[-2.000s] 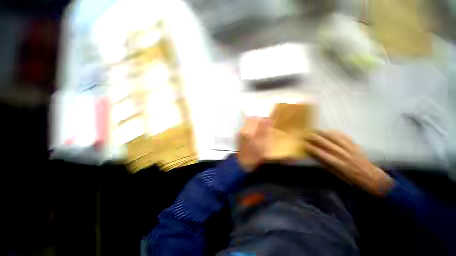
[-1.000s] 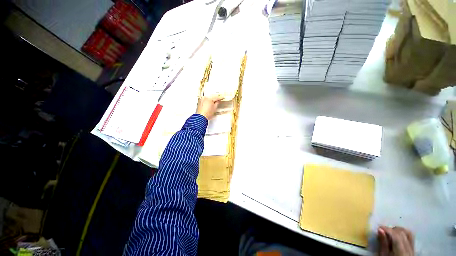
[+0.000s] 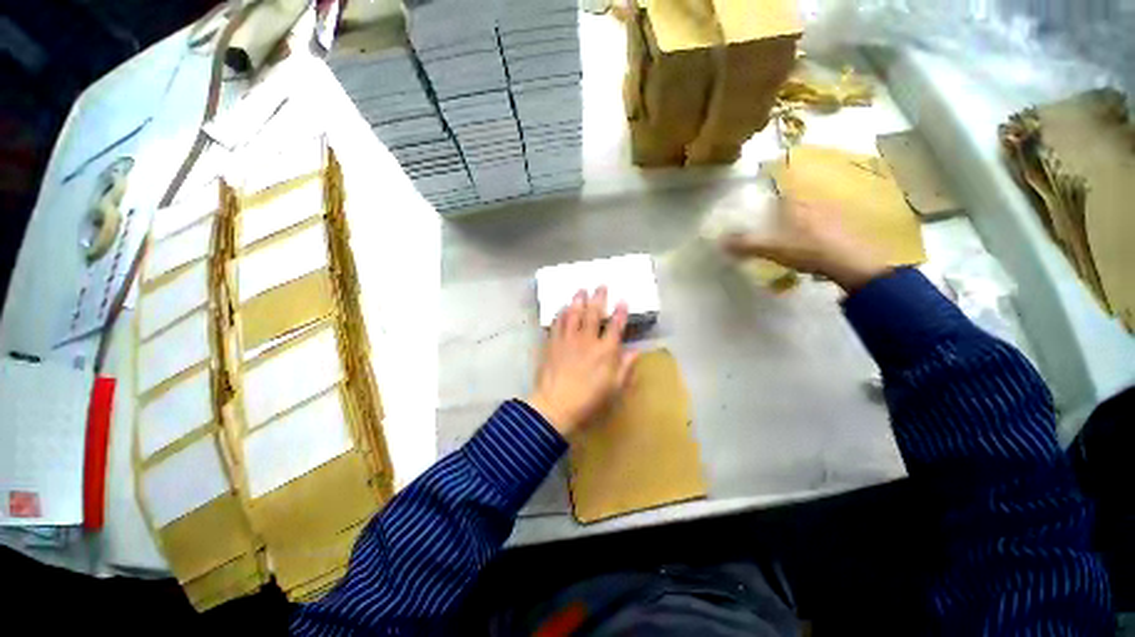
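Note:
A tan kraft piece (image 3: 639, 446) lies near the table's front edge. A short pile of white cards (image 3: 622, 276) stands just beyond it. My left hand (image 3: 583, 367) reaches over the kraft piece's upper left part, with its fingertips spread on the front of the card pile; no card is seen lifted. My right hand (image 3: 809, 243) is blurred and is over the translucent glue bottle (image 3: 737, 222) at the right. The hand hides part of the bottle, and whether it grips it cannot be told.
Two long overlapping rows of white and tan pieces (image 3: 290, 373) lie at left. A tall card stock stack (image 3: 498, 100) and a kraft stack (image 3: 709, 87) stand at the back. Loose kraft pieces (image 3: 859, 199) lie at right. A red-edged notebook (image 3: 44, 436) lies far left.
The view has swung to the right. My left hand has left the rows for the card pile. My right hand has moved from beside the kraft piece to the bottle.

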